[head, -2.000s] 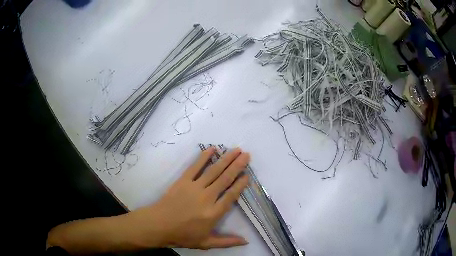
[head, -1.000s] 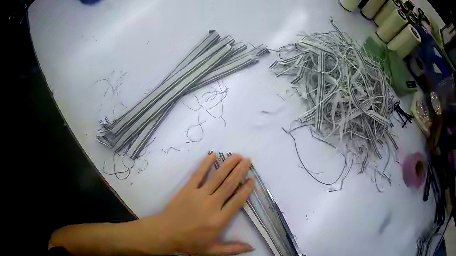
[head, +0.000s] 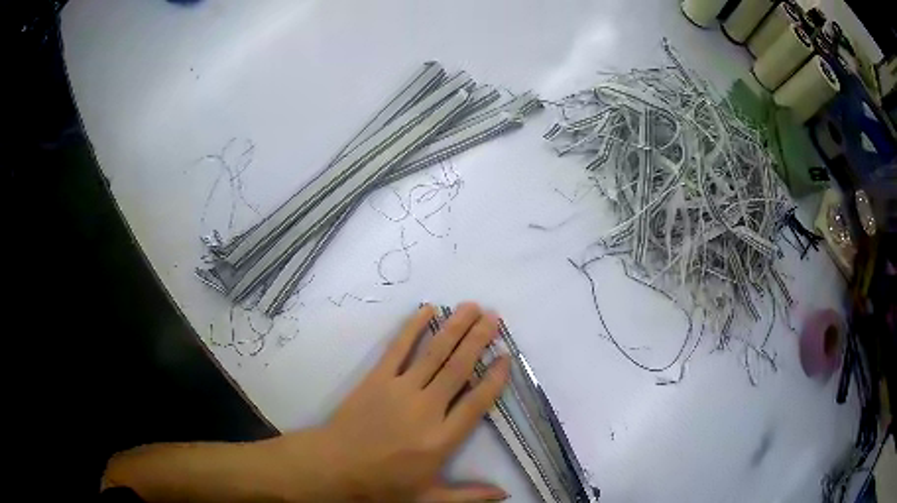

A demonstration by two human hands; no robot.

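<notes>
My left hand [head: 403,403] lies palm down on grey-white fabric strips [head: 519,432] with dark edge lines and holds them against the table. The strip ends show just beyond its fingertips. A thin shiny edge, apparently a shears blade [head: 551,413], runs along their right side; its handles are out of the picture. My right hand is not in view. A crossed bundle of strips [head: 334,192] lies at upper left. A tangled heap of trimmings [head: 679,177] lies at upper right.
White table [head: 148,108] with a curved left edge. Loose threads [head: 629,354] lie below the heap and around the bundle. At right are a pink-mauve roll [head: 820,343], a green cloth scrap [head: 802,147], cream thread cones [head: 808,88] and dark tool clutter.
The whole view has shifted, so table things appear farther right and lower. My left hand stays on the strips, with no clear movement relative to them.
</notes>
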